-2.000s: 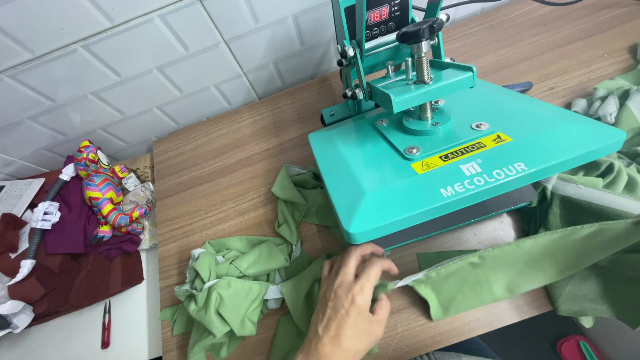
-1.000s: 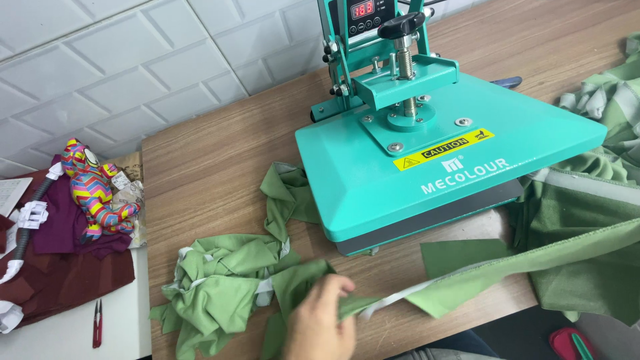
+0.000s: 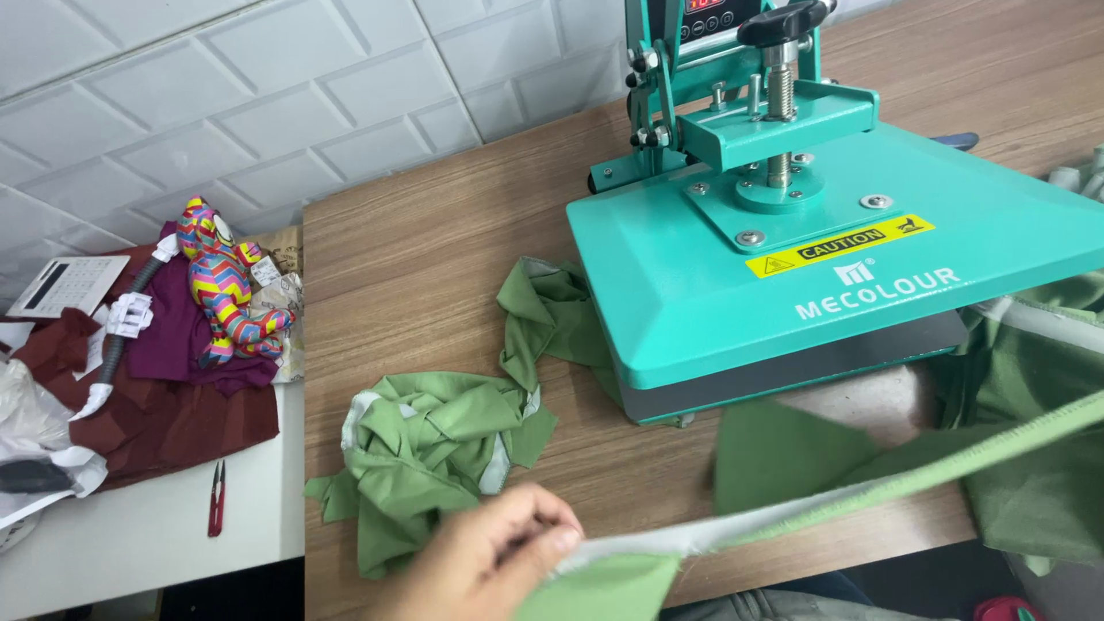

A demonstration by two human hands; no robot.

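Observation:
My left hand point(image 3: 496, 556), at the bottom centre, pinches the end of a green fabric strip point(image 3: 802, 513) with a pale backing along its edge. The strip stretches from my fingers up to the right edge of the view. My right hand is out of view. A teal heat press point(image 3: 776, 250) stands behind the strip, its upper plate lowered over the dark lower pad point(image 3: 802, 366). Left of the press lies a crumpled heap of green fabric point(image 3: 431, 431), joined to another green piece point(image 3: 552, 319) that runs against the press. More green fabric point(image 3: 1035, 483) hangs at the right.
The wooden table point(image 3: 414, 250) meets a white tiled wall. On a lower white surface point(image 3: 250, 535) at the left are red-handled thread snips point(image 3: 216, 500), a colourful patterned figure point(image 3: 222, 293), maroon cloth point(image 3: 190, 431), a calculator point(image 3: 69, 285) and a grey flexible hose point(image 3: 121, 323).
My left hand has risen off the table area by the press and moved towards the front edge, pulling the strip's end with it. The strip now looks straighter.

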